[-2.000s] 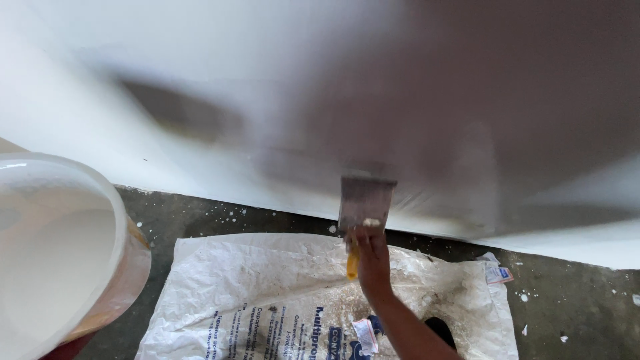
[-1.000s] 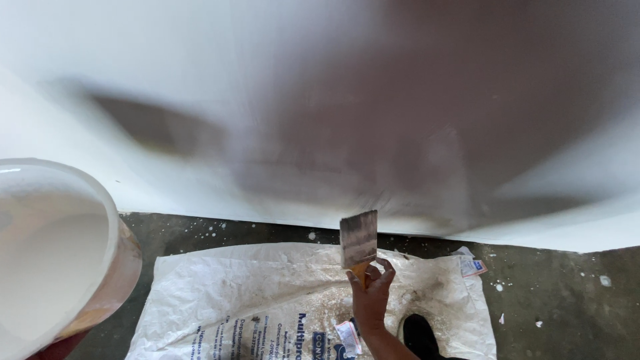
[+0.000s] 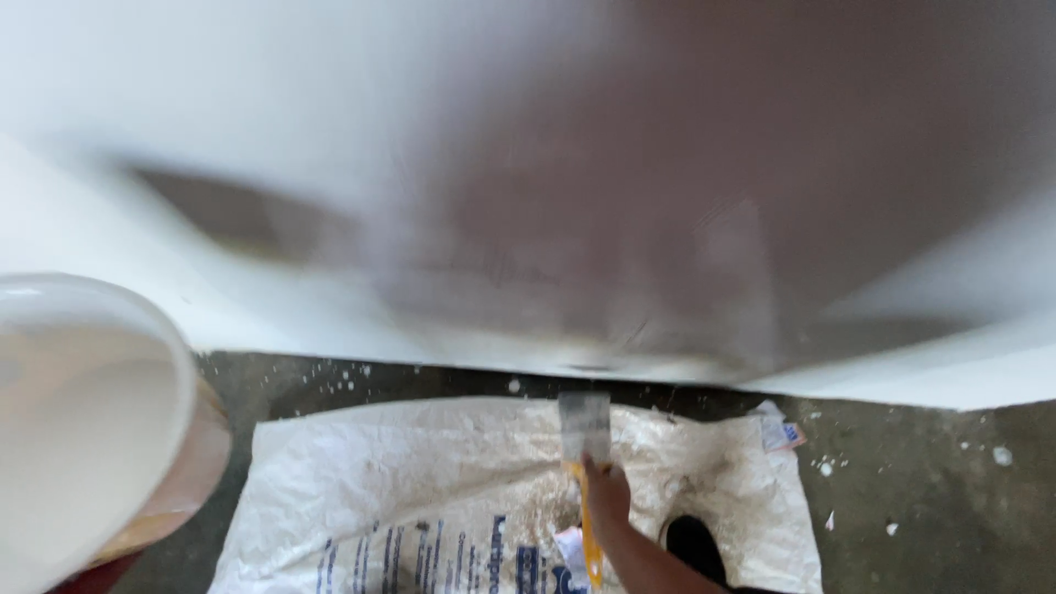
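Note:
My right hand (image 3: 609,488) grips the yellow handle of a putty knife (image 3: 585,427). Its wide metal blade points up toward the lower edge of a smooth white wall (image 3: 528,247), over the near side of a gap of dark floor. A translucent plastic bucket (image 3: 177,462), with pale material inside, stands out at the left. At its bottom a bit of dark red shows, too little to tell what it is. My left hand cannot be seen.
A white woven sack (image 3: 346,462) with blue print lies creased and dirty on the dark floor (image 3: 932,487), which has white splashes. The toe of a black shoe (image 3: 695,544) rests on the sack. A small printed tag (image 3: 781,435) is at its right corner.
The putty knife was higher against the wall's lower edge two seconds ago; its blade is now below that edge, over the sack. Its handle points more straight down than one second ago.

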